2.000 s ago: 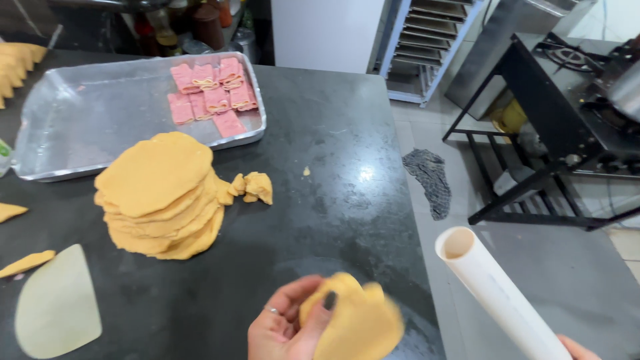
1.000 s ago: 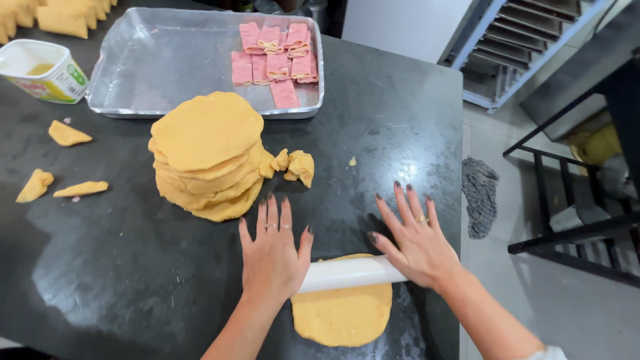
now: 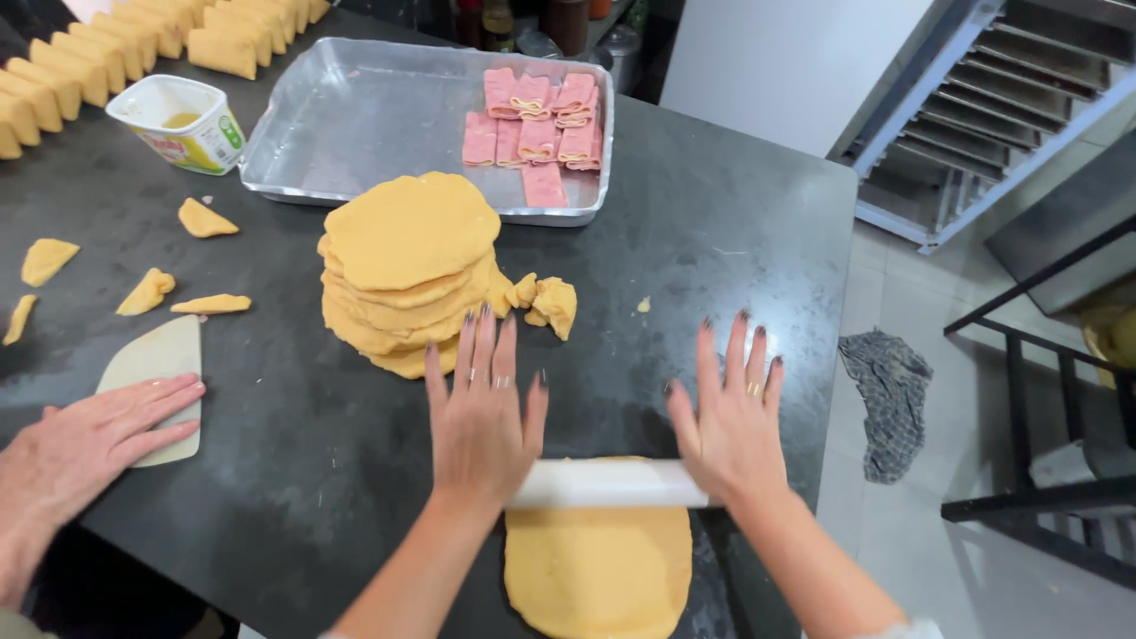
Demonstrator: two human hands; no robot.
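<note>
A white rolling pin lies across a flattened piece of yellow dough at the near edge of the dark worktop. My left hand presses flat over the pin's left end, its fingers stretched forward beside the dough stack. Over the right end lies my right hand, palm down with the fingers spread. Neither hand is closed around the pin. A stack of flat dough rounds stands ahead of my left hand, with torn dough scraps against its right side.
Folded pink slices sit in a metal tray at the back. Left are a plastic tub, cut dough pieces and small scraps. A co-worker's hand rests on a pale scraper. The worktop's right edge drops to the floor.
Two seconds ago my left hand held the dough piece and my right hand the raised pin; now both palms are on the pin over the dough. The dough looks longer. A co-worker's hand has come in at left.
</note>
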